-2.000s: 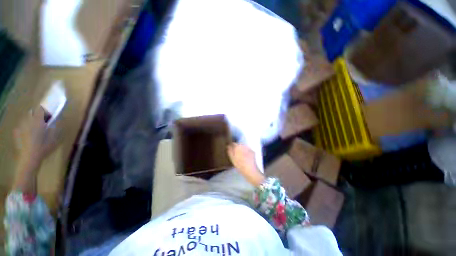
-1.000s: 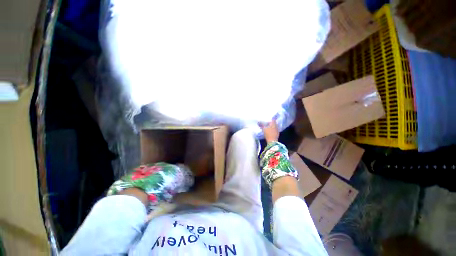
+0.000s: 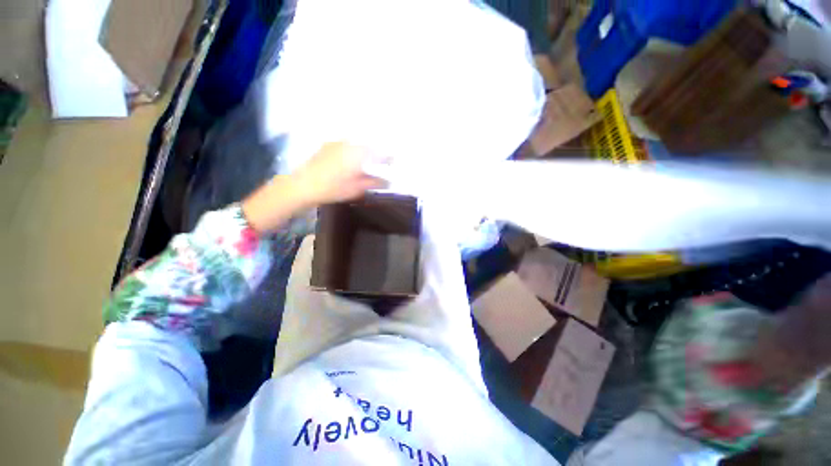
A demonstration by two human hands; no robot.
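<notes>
A brown open-top carton (image 3: 386,259) stands between my thighs, and its visible inside shows bare cardboard. A long white foam sheet (image 3: 638,202), blurred, stretches from the glaring bag of foam sheets (image 3: 401,82) to the right edge of the picture. My left hand (image 3: 342,176) is at the carton's far rim, fingers bent against the white glare; whether they grip foam is hidden. My right hand (image 3: 802,332) is blurred and partly cut off at the right edge, below the foam sheet; its grip cannot be made out.
Loose cartons (image 3: 572,375) lie on the floor at right. The yellow crate (image 3: 615,127) is partly behind the foam sheet, with a blue bin (image 3: 612,45) and a brown cardboard stack (image 3: 715,82) beyond. At left is a cardboard-covered table (image 3: 64,218) with a white foam pad (image 3: 82,68).
My left hand has come out of the carton to its far rim. My right arm has swung far out to the right. The long foam sheet now stretches across the right side.
</notes>
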